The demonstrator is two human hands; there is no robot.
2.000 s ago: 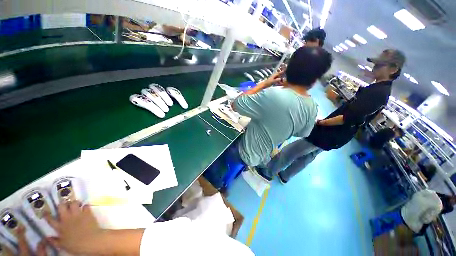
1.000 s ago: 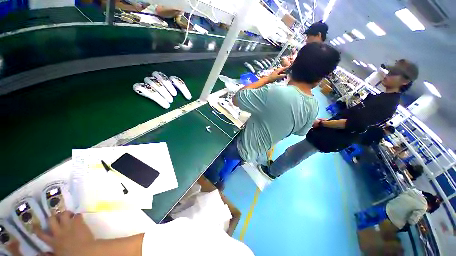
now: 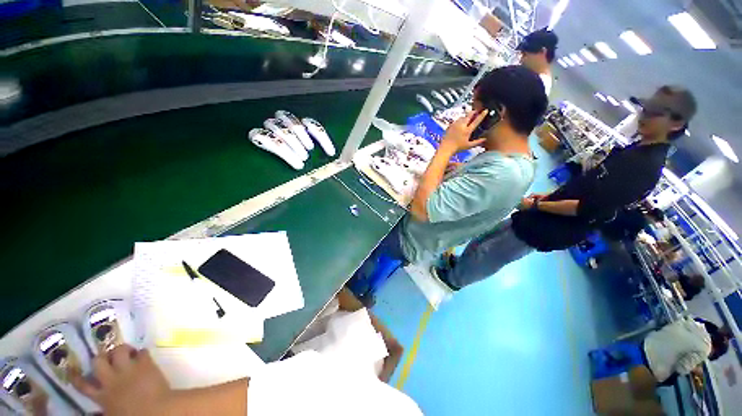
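Three white glossy handheld devices lie side by side at the lower left, each with a dark display window and a gold-brown round mark. The rightmost device (image 3: 104, 318), the middle device (image 3: 55, 345) and the left device (image 3: 18, 382) have their handles partly hidden or cut off. My right hand (image 3: 126, 378) lies palm down with spread fingers over the lower part of the rightmost device and toward the middle one. No grip shows. A small skin-toned patch at the lower left edge is too unclear to tell as my left hand.
White papers (image 3: 281, 288) hold a black phone (image 3: 236, 277) and small dark items. Beyond the bench rail, several devices (image 3: 281, 140) lie on the green conveyor (image 3: 163, 175). A seated person (image 3: 480, 191) holds a phone to the ear; another person (image 3: 586, 195) stands behind.
The view has shifted slightly. My right hand stays over the devices. Fingers seen at the lower left earlier are no longer clear. The seated person has raised a phone to the ear.
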